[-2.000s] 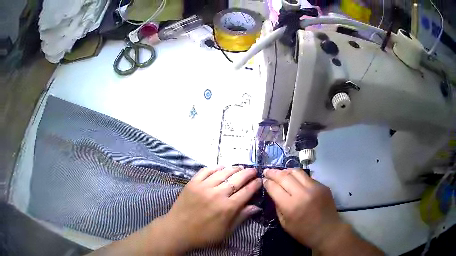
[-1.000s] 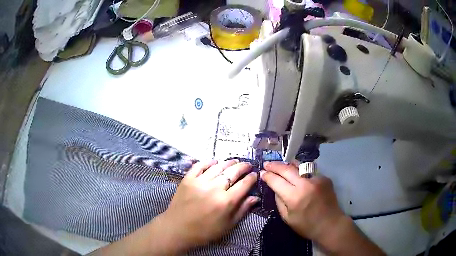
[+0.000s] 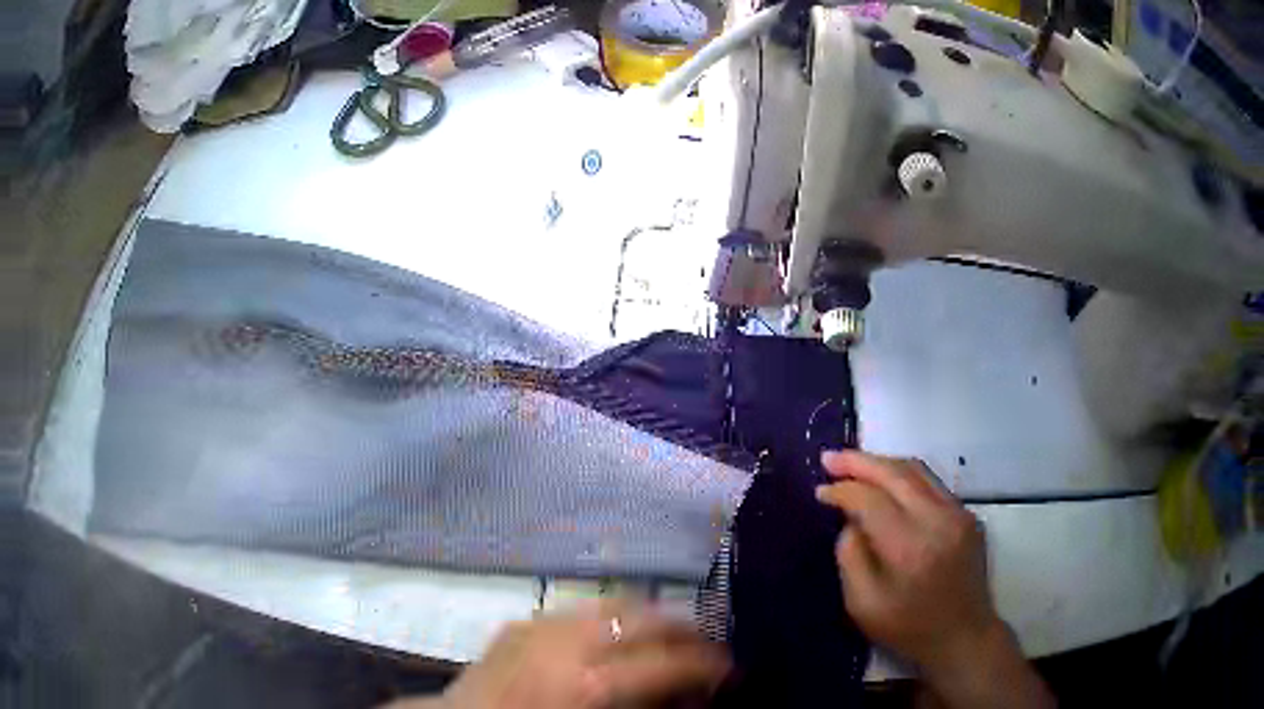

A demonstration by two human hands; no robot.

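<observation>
The grey fine-striped panel (image 3: 347, 457) lies spread left of the needle area, with a brownish seam line along its middle. It is joined to the dark panel (image 3: 783, 416), which lies under and in front of the presser foot area (image 3: 746, 277) of the off-white sewing machine (image 3: 1026, 180). My left hand (image 3: 596, 658) is blurred at the bottom edge, near the grey panel's lower edge; its hold is unclear. My right hand (image 3: 908, 561) has bent fingers with the tips over the dark panel's right side, near a thin pale curved thread. Whether it pinches anything is unclear.
Dark green looped scissors (image 3: 388, 114) lie on the white table (image 3: 458, 194) at the upper left. A yellow tape roll (image 3: 652, 49) stands behind the needle area. Pale crumpled cloth (image 3: 194, 56) is at the far left. A yellow item (image 3: 1192, 499) is at the right edge.
Both hands have left the needle area. My left hand has moved down to the bottom edge, my right hand down and slightly right. The dark panel is now uncovered, and the view has shifted.
</observation>
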